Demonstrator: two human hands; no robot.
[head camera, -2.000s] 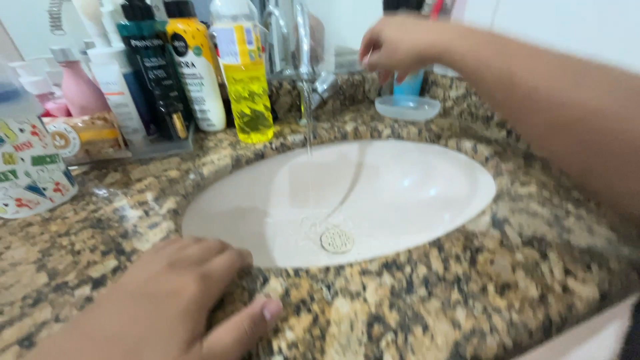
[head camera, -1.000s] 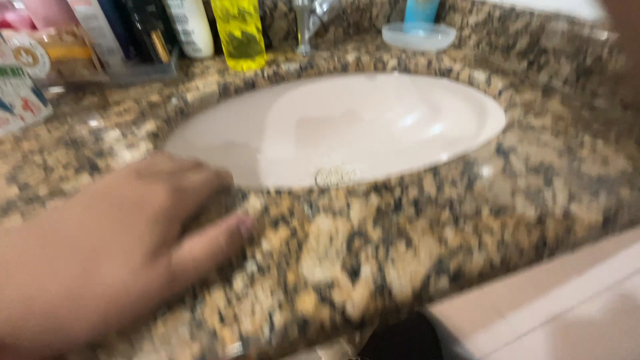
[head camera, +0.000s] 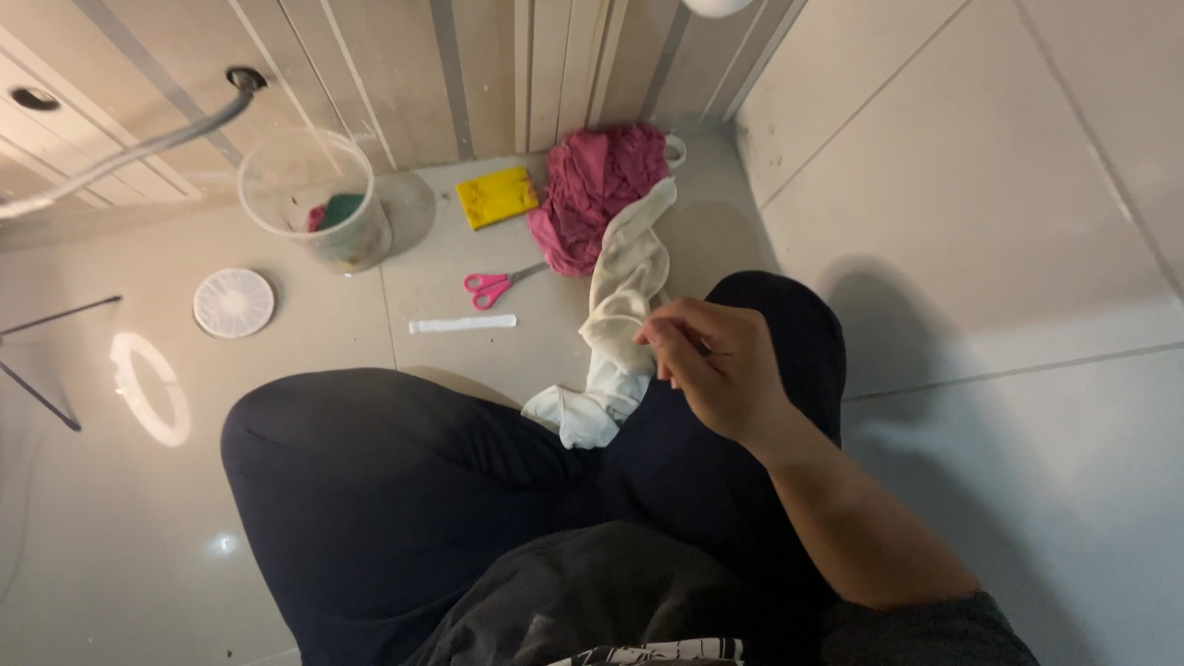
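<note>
My right hand (head camera: 708, 365) is over my right knee, its fingers curled at the edge of a twisted white cloth (head camera: 629, 268); whether they grip it cannot be told. The cloth runs from a crumpled pink cloth (head camera: 592, 194) by the wall down between my legs. Left of the pink cloth lies a yellow sponge or cloth (head camera: 498, 197). Pink-handled scissors (head camera: 495, 284) lie on the floor, blades toward the pink cloth, with a white strip (head camera: 462, 324) below them. My left hand is out of view.
A clear plastic tub (head camera: 356, 245) holding a green and pink item stands by the panelled wall. A round white drain cover (head camera: 233, 302) is on the tiled floor nearby. A flexible hose (head camera: 162, 139) comes from the wall at upper left. Thin dark rods (head camera: 55, 319) show at far left.
The view has swung from the sink and granite counter down to the floor and my bent legs. My left hand, earlier on the counter edge, has left view; my right hand is now low, above my knee.
</note>
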